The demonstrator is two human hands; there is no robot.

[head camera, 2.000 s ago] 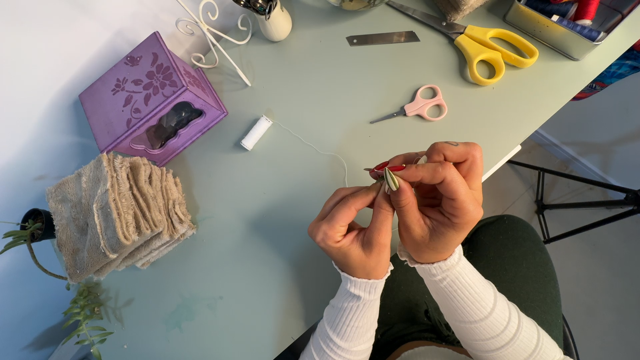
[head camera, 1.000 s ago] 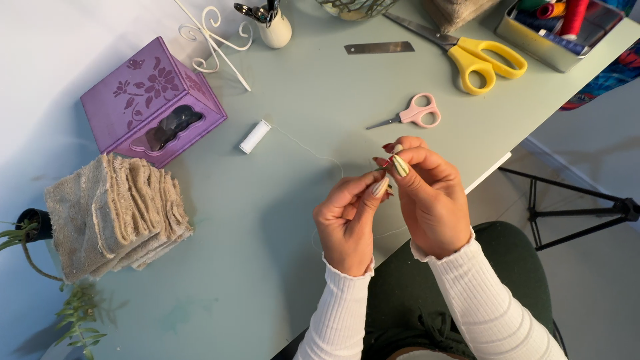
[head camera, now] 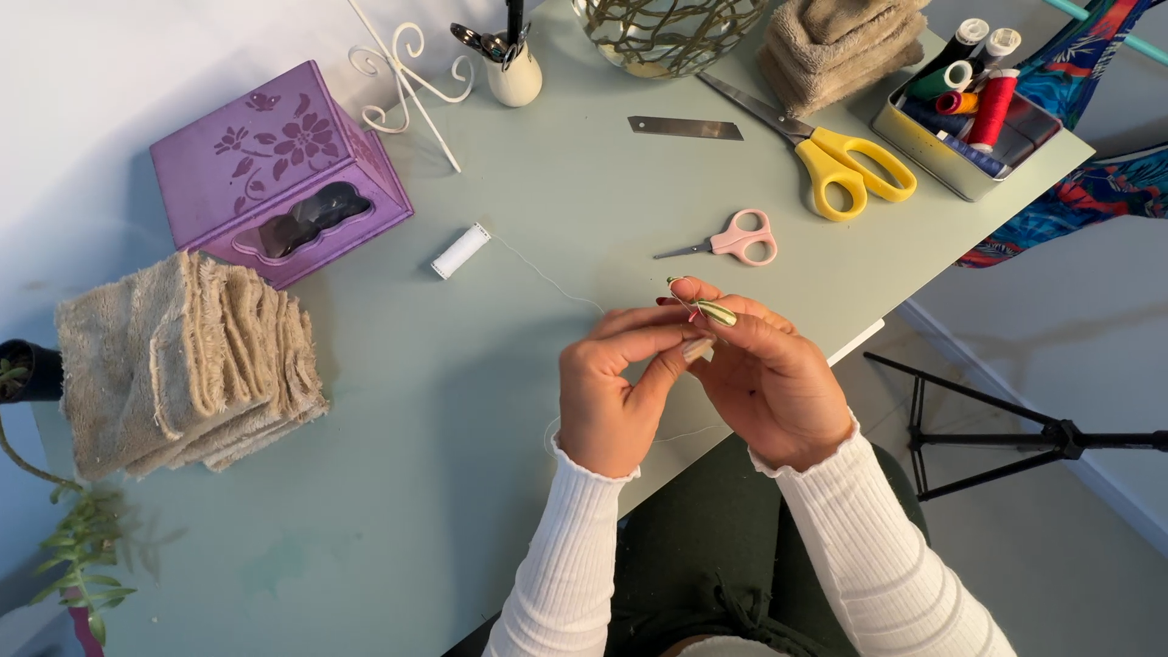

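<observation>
My left hand [head camera: 616, 388] and my right hand [head camera: 766, 383] meet over the table's near edge, fingertips together. White thread [head camera: 552, 283] runs from a spool [head camera: 461, 251] on the table to my hands, and a loose length hangs below them. My right hand pinches the thread near its forefinger and thumb. My left fingertips touch the right ones; what they hold, if anything, is hidden. Beyond my hands lie small pink-handled scissors [head camera: 744, 239], large yellow-handled scissors [head camera: 844, 169] and a snap-off knife blade [head camera: 686, 128].
At left are a purple wooden box [head camera: 255, 164] and a stack of beige cloths [head camera: 182, 365]. A metal tin [head camera: 976, 187] of thread spools, folded towels [head camera: 839, 55], a glass bowl [head camera: 671, 36] and a white pot [head camera: 516, 78] stand along the far side. A black tripod [head camera: 985, 438] stands at right.
My fingers have shifted their hold on each other, with the right forefinger now raised and thread visible at its tip. The spool and both scissors lie still.
</observation>
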